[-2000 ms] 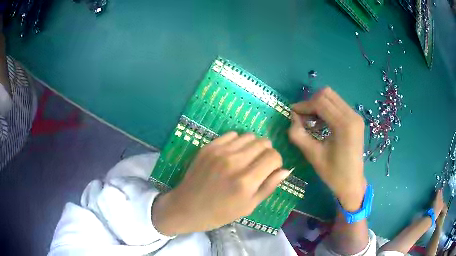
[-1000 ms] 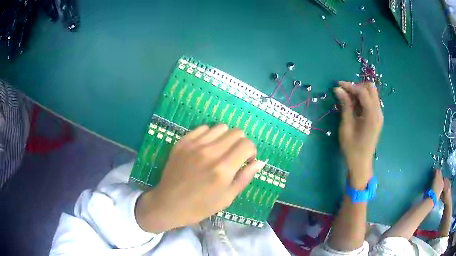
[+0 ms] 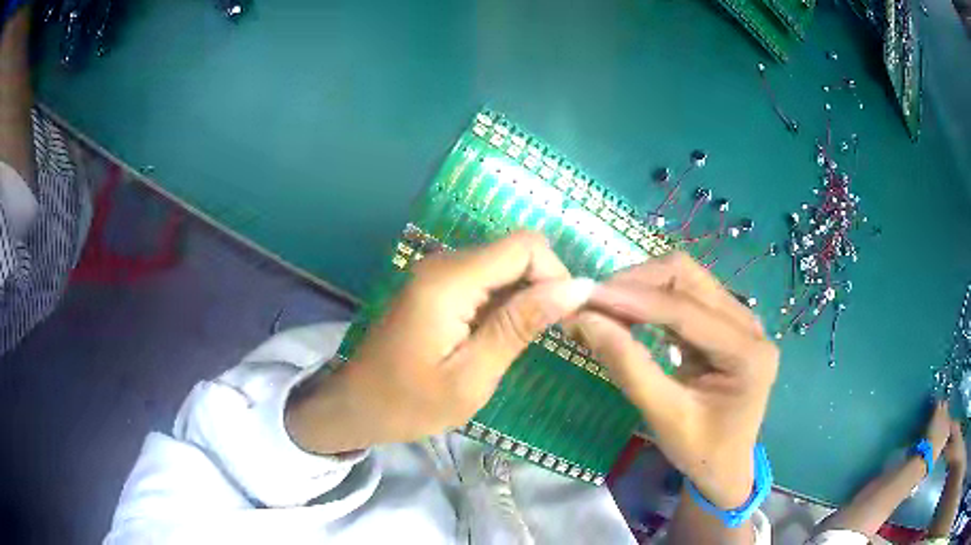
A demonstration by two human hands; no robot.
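The bright green PCB panel point(image 3: 511, 192) lies tilted on the green mat, its near edge over the lap. Several small round capsules point(image 3: 703, 195) on thin red wires trail from its upper right edge. My left hand point(image 3: 453, 341) and my right hand point(image 3: 692, 367) meet over the middle of the panel, fingertips touching. Whatever is pinched between the fingertips is too small and blurred to name. A small silvery thing point(image 3: 675, 356) shows by my right hand's curled fingers. Both hands hide part of the panel's middle.
A loose heap of wired capsules point(image 3: 825, 229) lies right of the panel. Other green boards point(image 3: 903, 69) are at the upper right. A dark bundle point(image 3: 85, 27) is at the upper left. Other people's parts show: a striped sleeve point(image 3: 53, 224) at left, a hand point(image 3: 937, 431) at lower right.
My right hand has come back from near the loose capsule heap to the panel's middle. My left hand has lifted its fingers to meet it. The camera view has shifted.
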